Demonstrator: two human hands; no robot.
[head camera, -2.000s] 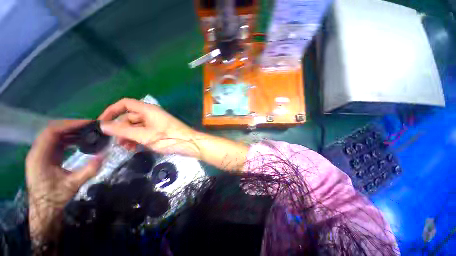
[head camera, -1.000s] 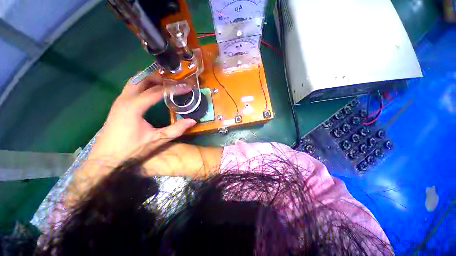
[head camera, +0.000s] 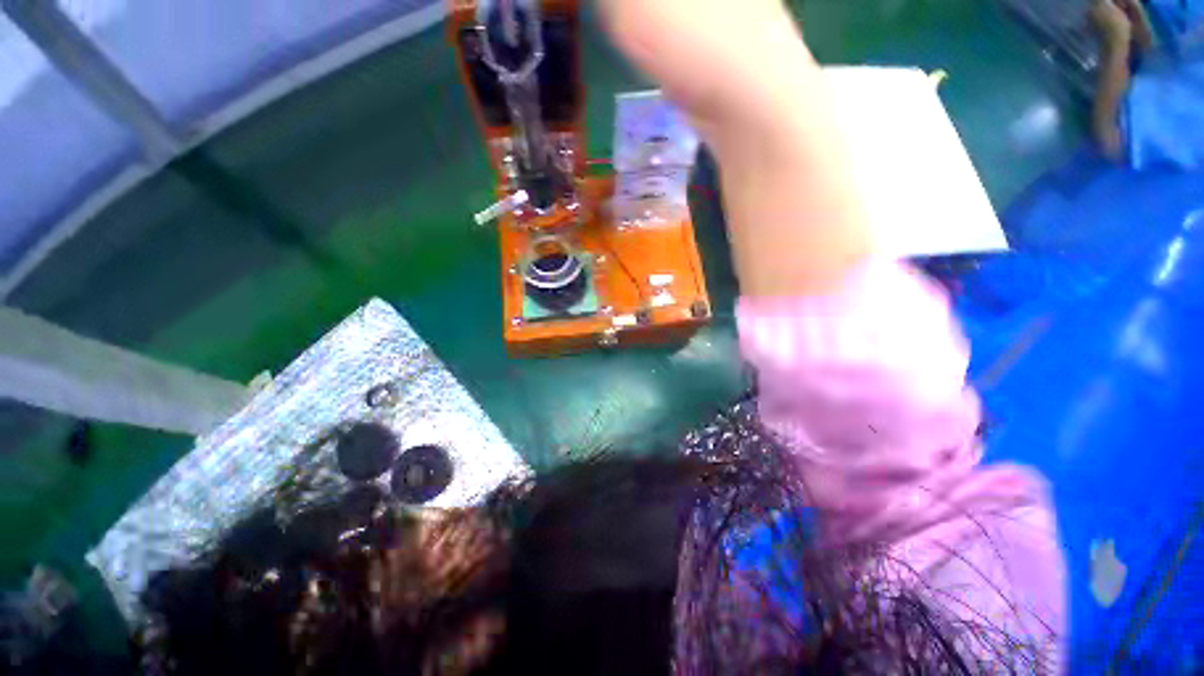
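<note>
The orange test fixture (head camera: 673, 277) stands on the green bench. A round black part (head camera: 557, 293) sits on its pale green nest plate (head camera: 584, 306), with the clear ring (head camera: 551, 264) over it. The grey clamp linkage (head camera: 524, 112) rises in front of the upright orange back. My right forearm reaches up past the fixture's right side; my right hand (head camera: 654, 33) is blurred and cut off by the top edge, so its fingers and any hold are hidden. My left hand is not in view. Loose black parts (head camera: 423, 473) lie on the silvery sheet (head camera: 383, 346) at lower left.
Two stacked meters (head camera: 652, 159) stand at the back of the fixture. A white box (head camera: 911, 172) is to the right, partly behind my forearm. Dark hair covers the bottom centre. A pale rail (head camera: 119, 370) crosses the left. Another person's arm (head camera: 1117, 73) shows at upper right.
The view has shifted back. My left hand has left the fixture, leaving the black part on the nest. My right arm has swung from the lower left up to the top edge.
</note>
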